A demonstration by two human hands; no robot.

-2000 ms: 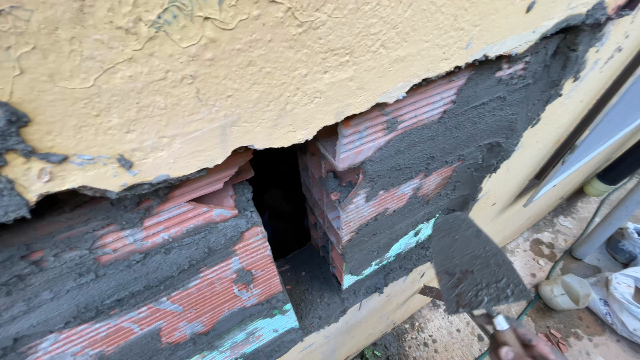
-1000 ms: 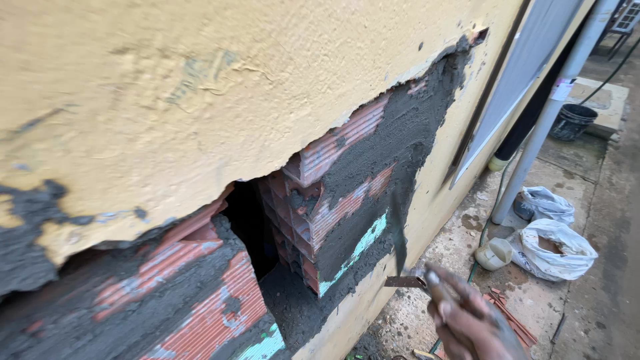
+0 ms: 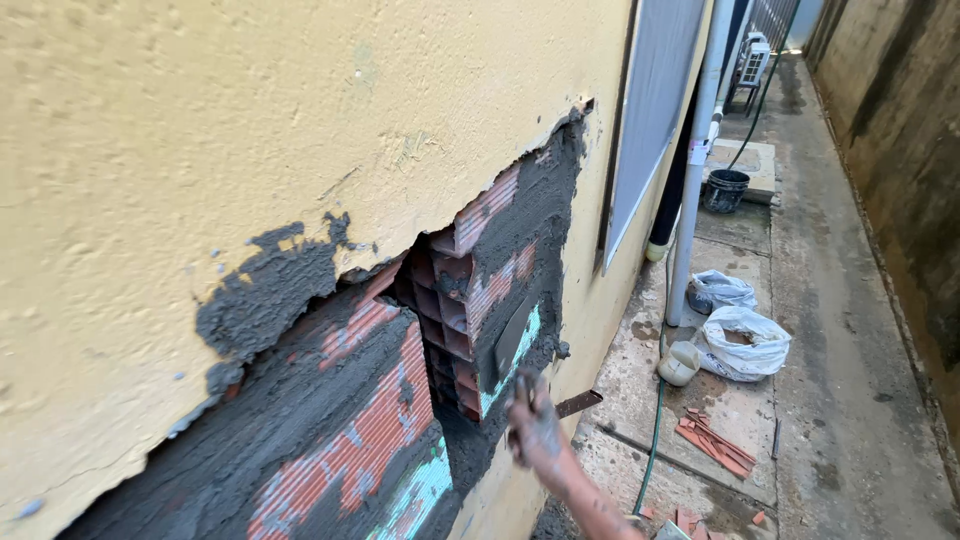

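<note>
My right hand (image 3: 536,431), smeared with mortar, grips the handle of a trowel at the lower middle of the head view. The trowel's blade (image 3: 513,339) lies against the mortared hollow clay bricks (image 3: 501,289) right of the opening. That opening (image 3: 424,300) is a dark gap between two stretches of red ribbed brick, with brick cells showing on its right side. Left of it, more bricks (image 3: 382,405) carry grey mortar and patches of pale green. Wet mortar (image 3: 274,289) is smeared on the yellow wall above. My left hand is out of view.
White sacks (image 3: 750,367), a plastic scoop-like container (image 3: 679,363) and broken brick pieces (image 3: 716,446) lie on the concrete path. A grey pipe (image 3: 686,225), a green hose (image 3: 651,457) and a black bucket (image 3: 725,190) are farther along. A brown strip (image 3: 579,403) juts out near the hand.
The trowel blade, held out from the wall two seconds ago, is now against the bricks right of the opening. The view has swung to show more of the path.
</note>
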